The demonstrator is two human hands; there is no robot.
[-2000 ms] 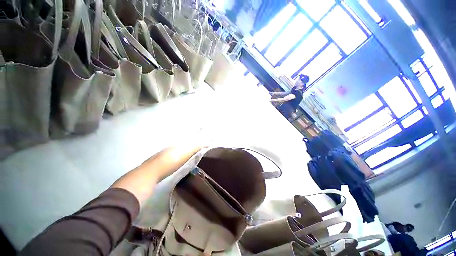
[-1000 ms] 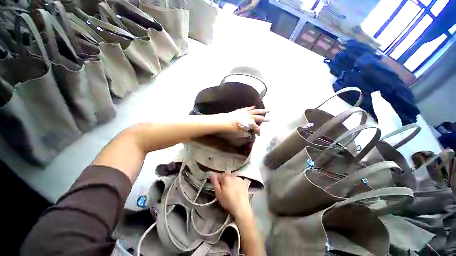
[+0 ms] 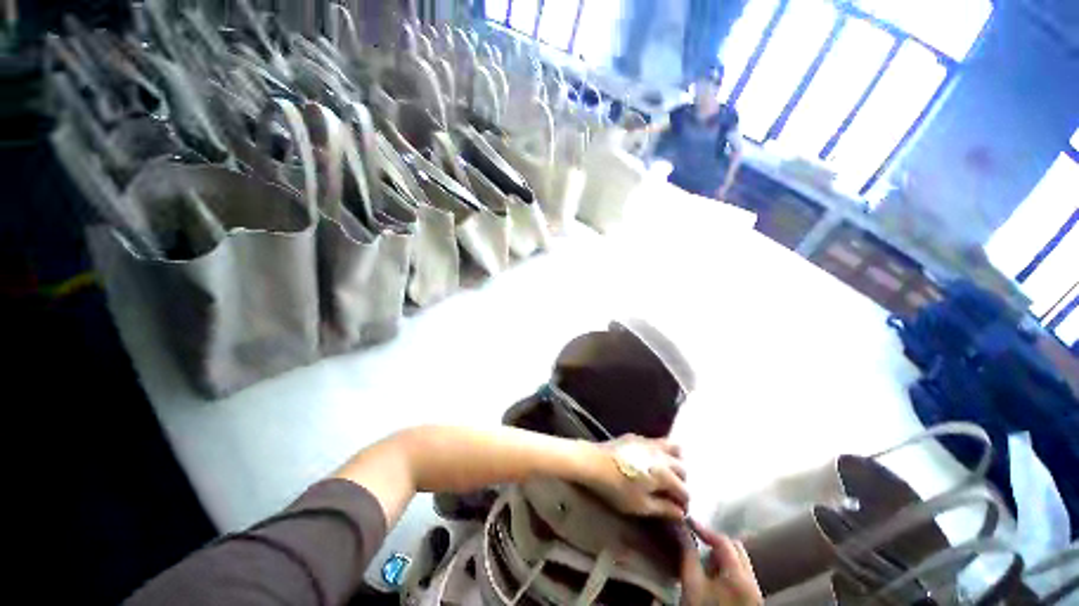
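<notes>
A grey-beige tote bag (image 3: 609, 376) lies in front of me with its dark brown mouth pointing away. My left hand (image 3: 648, 476) reaches across it from the left, palm down, fingers curled on the bag's right upper side edge. My right hand (image 3: 719, 571) is at the bottom of the view, its fingertips at the same edge, just below my left fingers. What lies between the fingertips is too small and blurred to tell. Several pale straps (image 3: 503, 550) loop over more bag parts close to my front.
Rows of upright tote bags (image 3: 266, 290) stand on the left of the white worktable (image 3: 473, 343). More bags (image 3: 793, 550) are at the lower right. A dark blue pile (image 3: 976, 367) is beyond. A person in dark clothes (image 3: 698, 144) stands at the table's far end. A bright blue spot (image 3: 396, 569) shows at lower left.
My view has swung, showing more of the left bag row and the far person. My right hand has moved from the front straps to the bag's right edge, beside my left hand.
</notes>
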